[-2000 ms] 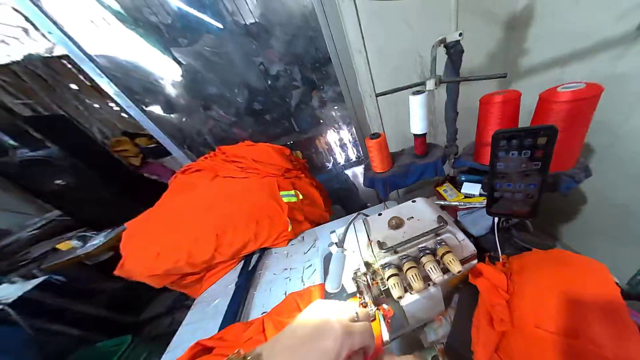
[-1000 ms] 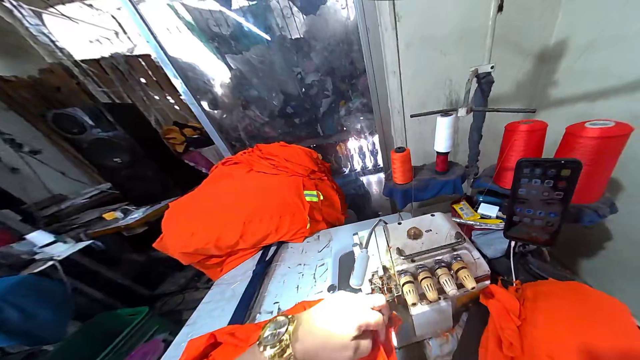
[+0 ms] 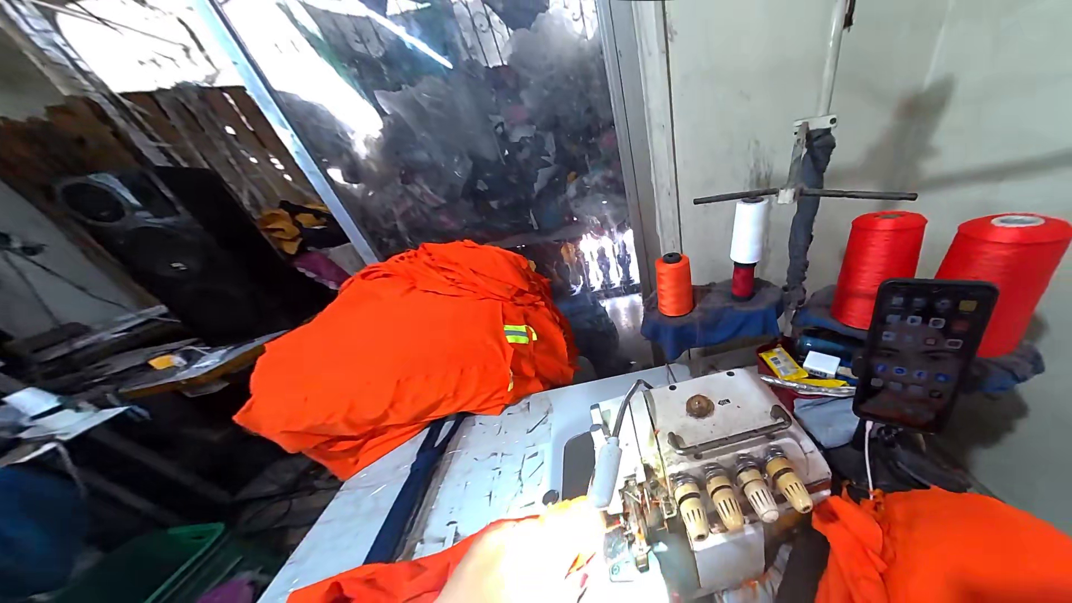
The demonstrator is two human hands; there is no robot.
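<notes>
My left hand (image 3: 523,557), washed out by bright light, lies at the bottom centre on orange fabric (image 3: 377,584), beside the needle and looper area of a white overlock sewing machine (image 3: 720,410). Glare hides its fingers, so their grip cannot be made out. My right hand does not show. The machine carries several cream tension knobs (image 3: 724,498) along its front, and a small lamp (image 3: 606,473) hangs over the needle area. More orange fabric (image 3: 963,544) sits right of the machine. A large heap of orange garments (image 3: 402,343) with a reflective strip rests behind the white table (image 3: 494,461).
Red thread cones (image 3: 879,268), an orange spool (image 3: 674,285) and a white spool (image 3: 748,230) stand behind the machine. A phone (image 3: 925,356) is mounted at right. A dark strap (image 3: 414,494) crosses the table. At left are a black speaker (image 3: 180,251) and a green crate (image 3: 151,569).
The wristwatch seen on my left wrist one second ago is out of view, and that hand now sits under strong glare. The view has tilted and shifted a little.
</notes>
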